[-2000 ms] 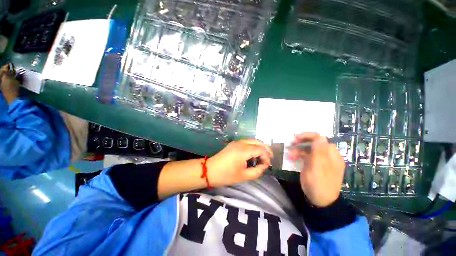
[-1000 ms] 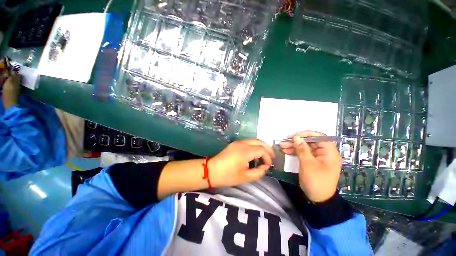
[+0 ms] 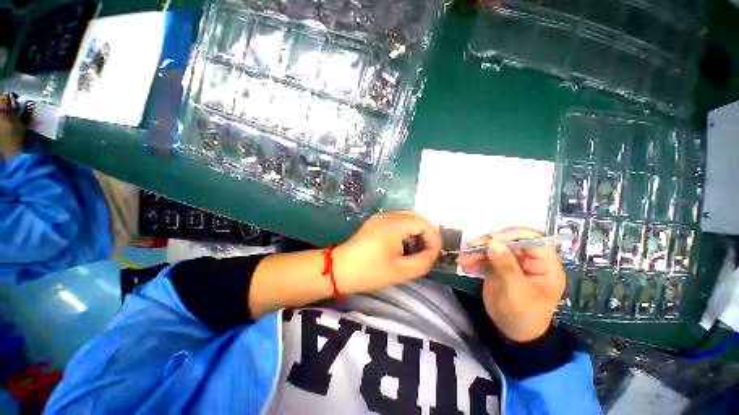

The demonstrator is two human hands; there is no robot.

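Note:
My left hand, with a red wrist band, pinches a small dark component between thumb and fingers. My right hand holds silver tweezers like a pen, their tips pointing left at the left fingertips. Whether the tips touch the component cannot be told. A white work sheet lies just beyond the hands, with a dark brown patch at its near edge, between the hands. A large clear parts tray is on the left. A second blister tray with partly filled pockets is on the right.
Empty clear trays are stacked at the back right. A white box stands at the far right. At the left are a blue strip, another white sheet, black trays and a neighbour's blue sleeve.
The right hand's tweezers, blurred and apart from the left hand at first, have come to the left fingertips. They now tilt slightly more. The left hand stays closed in nearly the same place.

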